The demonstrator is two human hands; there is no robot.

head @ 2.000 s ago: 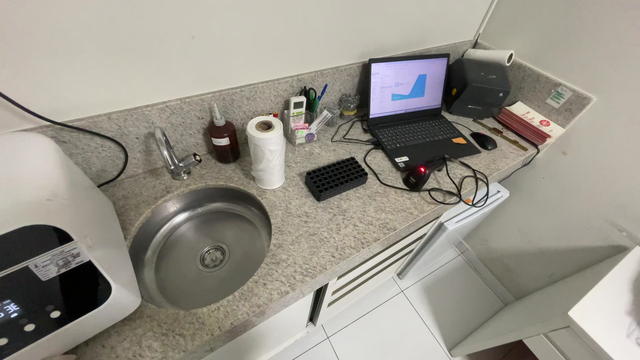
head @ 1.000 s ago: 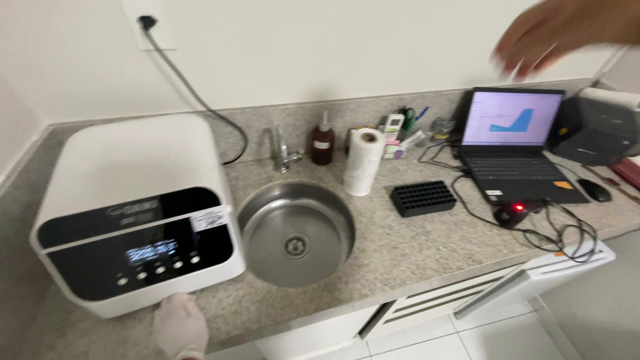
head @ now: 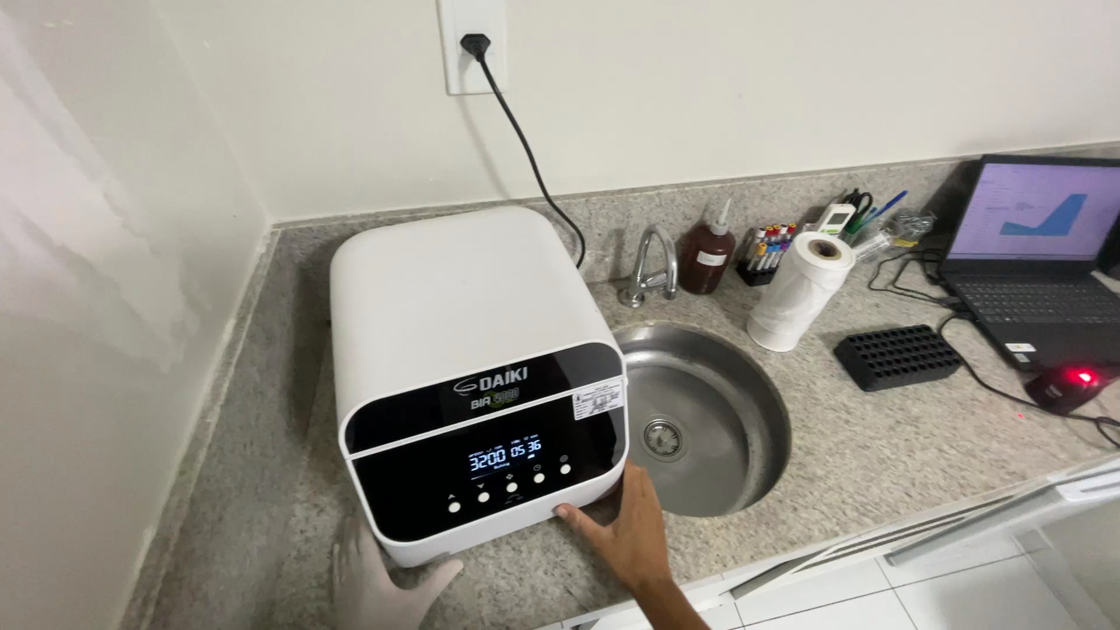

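Observation:
A white benchtop centrifuge (head: 472,297) with a black front panel and a lit digital display stands on the granite counter. My left hand (head: 385,577), in a pale glove, is at the machine's lower left front corner, thumb and fingers apart. At the lower right front corner is my right hand (head: 626,529), ungloved, its thumb against the bottom front edge and its fingers at the side by the sink. Both hands are spread around the base; parts of the left fingers are hidden by the machine.
Right of the centrifuge lies a round steel sink (head: 774,420) with a faucet (head: 652,271). Beyond are a brown bottle (head: 707,258), capped tubes (head: 770,249), a white roll (head: 801,293), a black tube rack (head: 897,357), a laptop (head: 1032,297) and a lit scanner (head: 1067,385). A power cord (head: 525,144) runs to the wall outlet.
The view has swung left to the centrifuge. My right hand, raised near the laptop one second ago, is now down at the machine's right front corner. The gloved left hand remains at its front.

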